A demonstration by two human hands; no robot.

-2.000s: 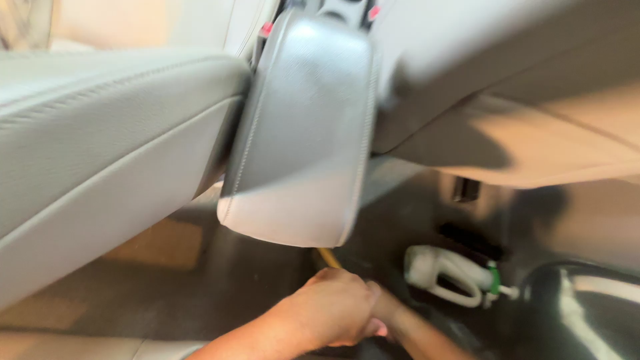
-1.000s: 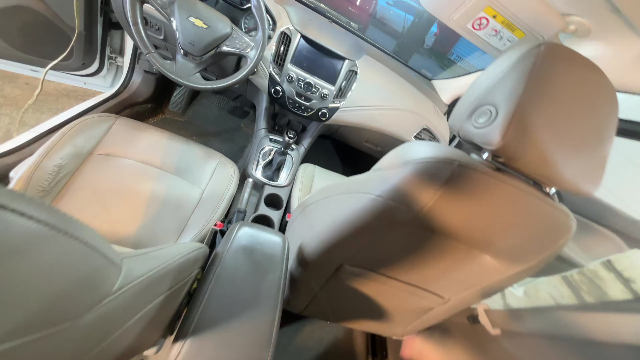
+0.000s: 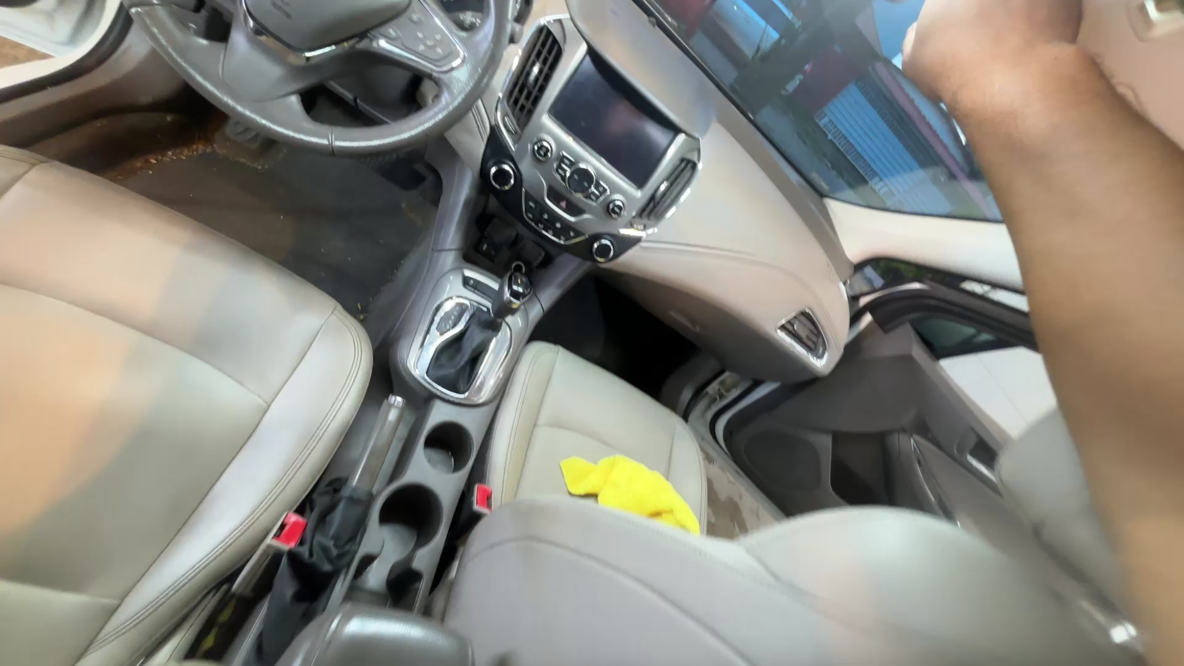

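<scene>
My right hand [image 3: 994, 42] is raised at the top right, by the windshield and the light-coloured roof trim. Its fingers are mostly hidden or cut off by the frame's top edge, so what it holds or touches cannot be told. The bare forearm runs down the right side of the view. My left hand is out of view. Away from the hand, a crumpled yellow cloth [image 3: 638, 495] lies on the front passenger seat cushion [image 3: 592, 416], partly behind the top of that seat's backrest [image 3: 647, 583].
The driver's seat [image 3: 166, 370] fills the left, below the steering wheel [image 3: 342, 129]. Between the seats stand the gear lever [image 3: 511, 291], handbrake lever [image 3: 379, 444] and cup holders [image 3: 449, 447]. The dashboard screen [image 3: 610, 120] lies ahead. Debris is scattered on the driver's floor [image 3: 305, 213].
The view has swung from the rear floor to the front cabin. Both hands were low, close together behind the centre armrest; now one arm is raised at the right.
</scene>
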